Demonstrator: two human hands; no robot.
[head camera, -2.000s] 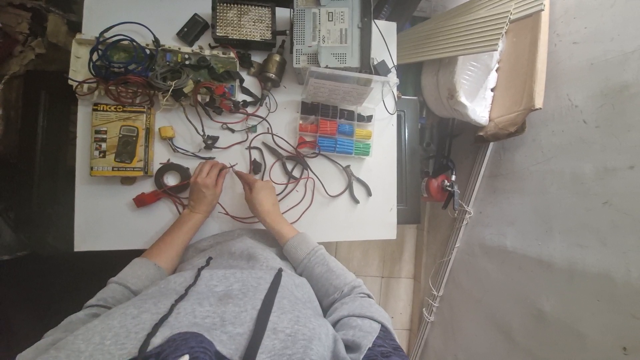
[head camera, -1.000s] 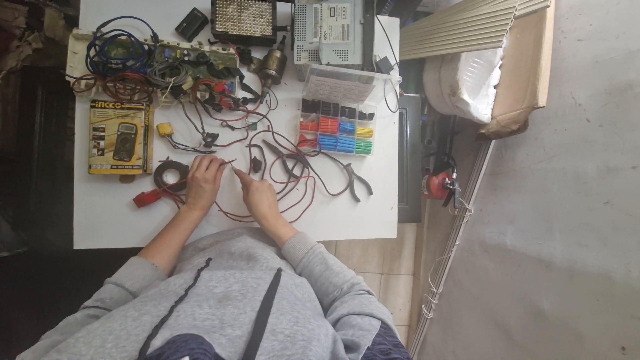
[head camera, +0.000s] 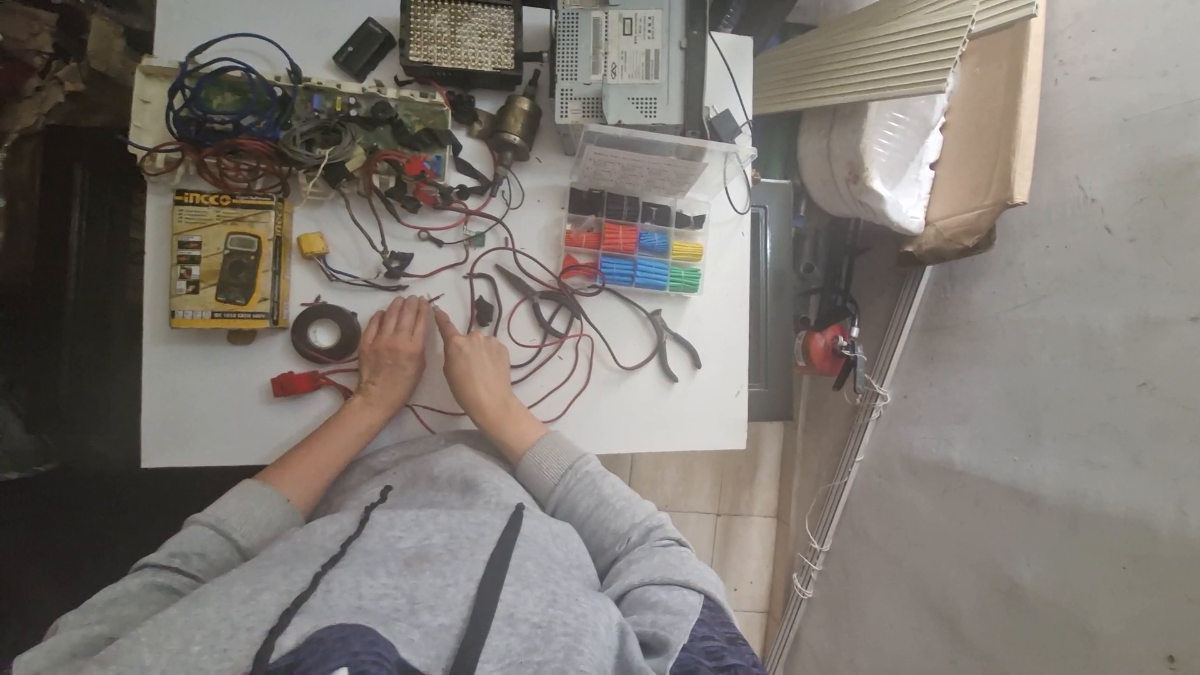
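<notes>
My left hand (head camera: 393, 349) lies palm down near the table's front, fingers together; a dark wire tip (head camera: 434, 299) shows at its fingertips. My right hand (head camera: 474, 364) is beside it, index finger extended toward that tip; whether it pinches anything is hidden. Black electrical tape (head camera: 298, 339) sits left of my left hand, above a red connector (head camera: 296, 383) whose wires pass under my wrist. Red wires (head camera: 589, 361) loop to the right of my right hand. Long-nose pliers (head camera: 521, 285) and a second pair of pliers (head camera: 667, 328) lie farther right.
Behind my hands lie a yellow connector (head camera: 312, 246), a multimeter box (head camera: 231, 261), a circuit board with coiled wires (head camera: 361, 105), an LED light panel (head camera: 462, 34) and a metal-cased device (head camera: 630, 62). An open case of heat-shrink tubing (head camera: 635, 241) stands at the right near the table edge (head camera: 748, 403).
My left hand has flattened from a bent pose, its fingers now straight on the table. My right index finger has straightened.
</notes>
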